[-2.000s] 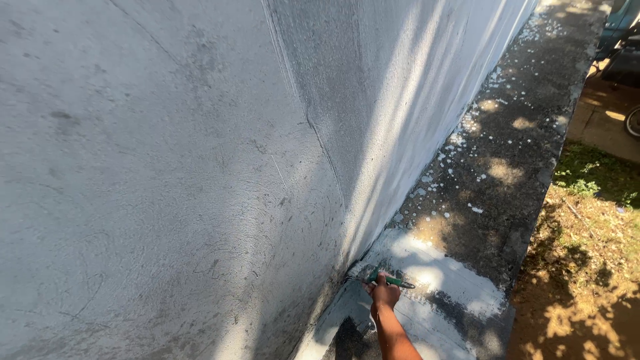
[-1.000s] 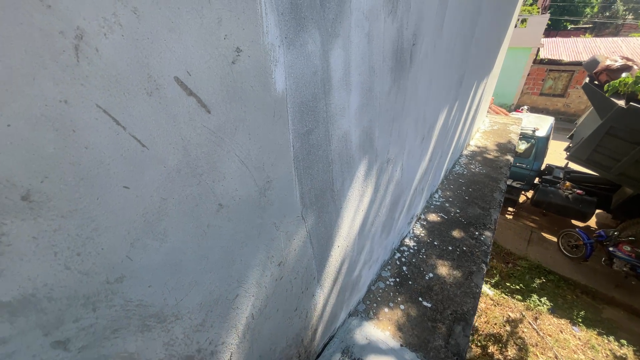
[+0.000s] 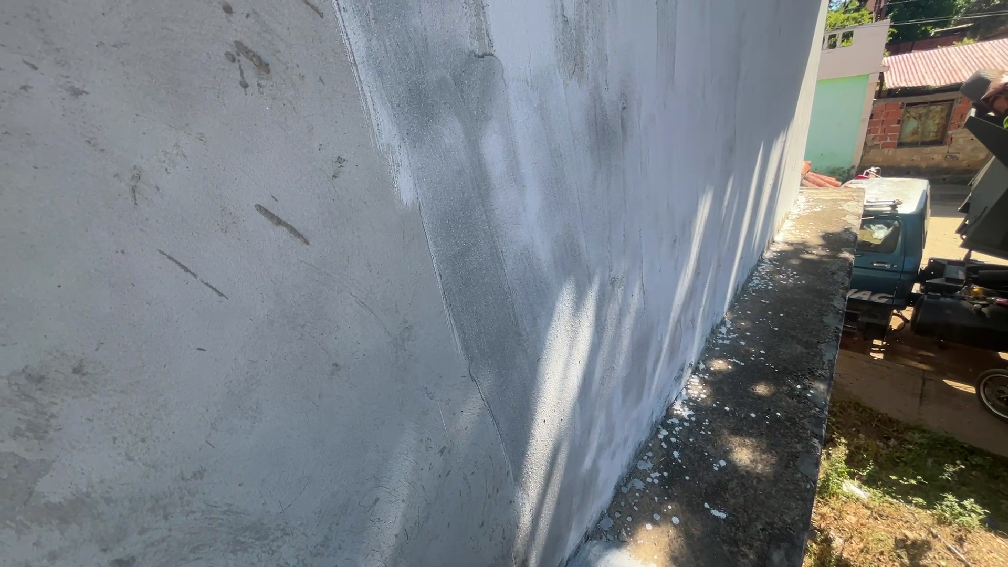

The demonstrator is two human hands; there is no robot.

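Neither my left hand nor my right hand shows at this moment. A rendered wall fills the left and middle of the view, bare grey on the left. To the right of a thin vertical crack, its face carries streaky white paint over grey. Along the wall's foot runs a narrow concrete ledge, dark and spotted with white paint drips. White paint covers part of the ledge at the bottom edge of the view.
The ledge drops off on its right to ground with grass and weeds. Beyond stand a blue truck, a wheel at the right edge, a green wall and a brick house with a corrugated roof.
Two seconds ago a hand held a green-handled tool over the white paint on the ledge; it has since left the view. The view has tilted up, showing the truck and houses.
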